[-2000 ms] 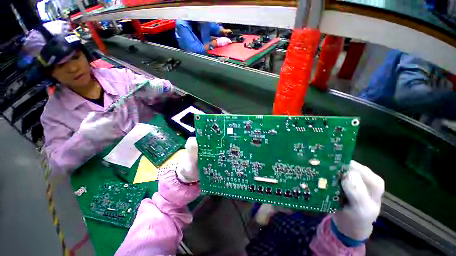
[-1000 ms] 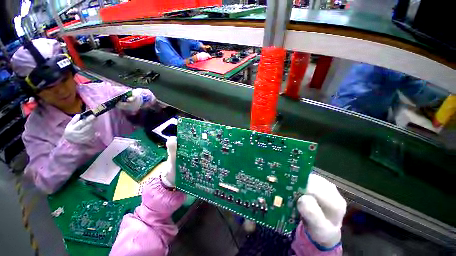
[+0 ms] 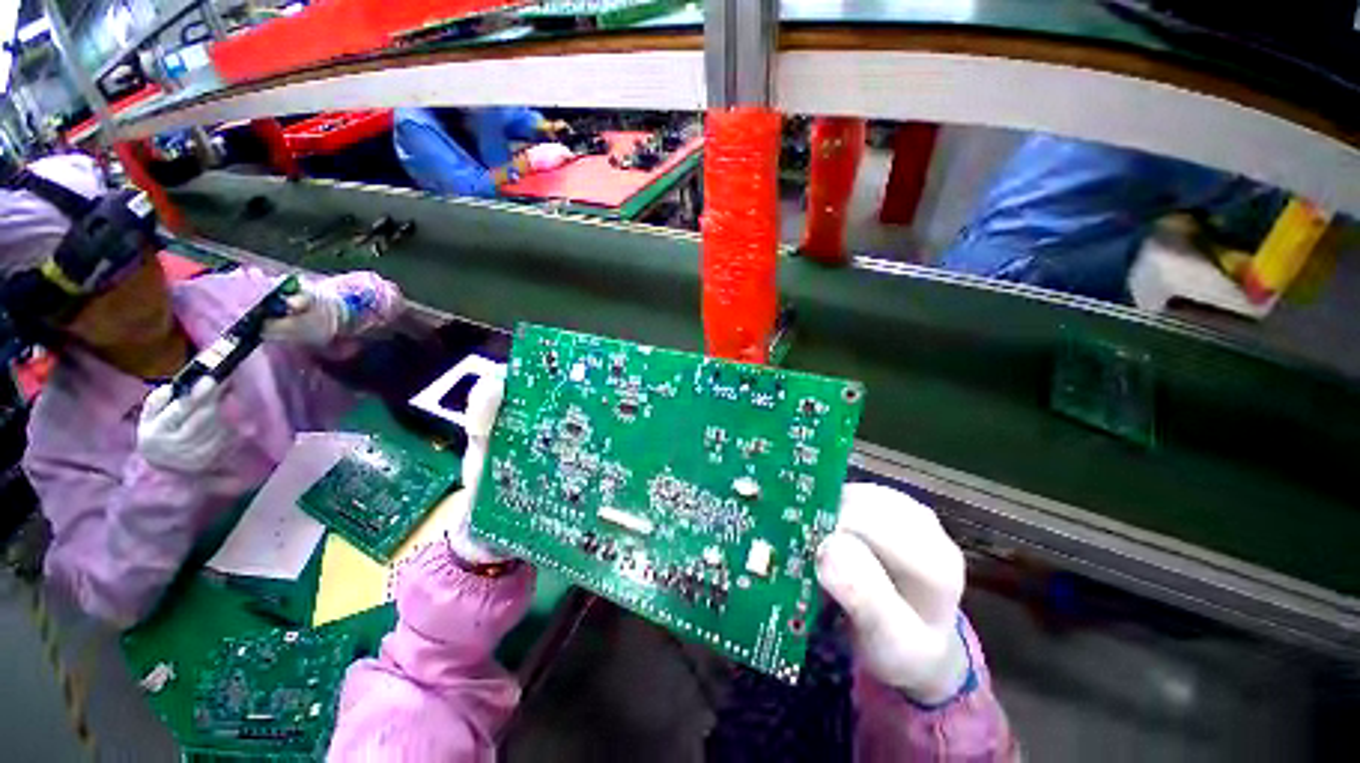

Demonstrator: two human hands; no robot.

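Observation:
A green circuit board (image 3: 671,485) is held in the air, tilted, its flatter side with small parts and pale joints towards me. My left hand (image 3: 486,462), in a white glove, grips its left edge; most of the fingers are hidden behind the board. My right hand (image 3: 899,589), in a white glove with a blue band at the cuff, grips its right edge near the lower corner. Both sleeves are pink.
A coworker (image 3: 134,432) at left holds another board (image 3: 231,346). Two boards (image 3: 376,492) (image 3: 269,689), a white sheet (image 3: 284,514) and a yellow sheet (image 3: 352,578) lie on the green mat. Beyond are a conveyor (image 3: 955,380) with a board (image 3: 1104,388) and a red-wrapped post (image 3: 741,231).
The view has turned to the right. The held board now appears further left and tilts down more at its right end. Both hands keep their grip. A board on the conveyor shows more clearly.

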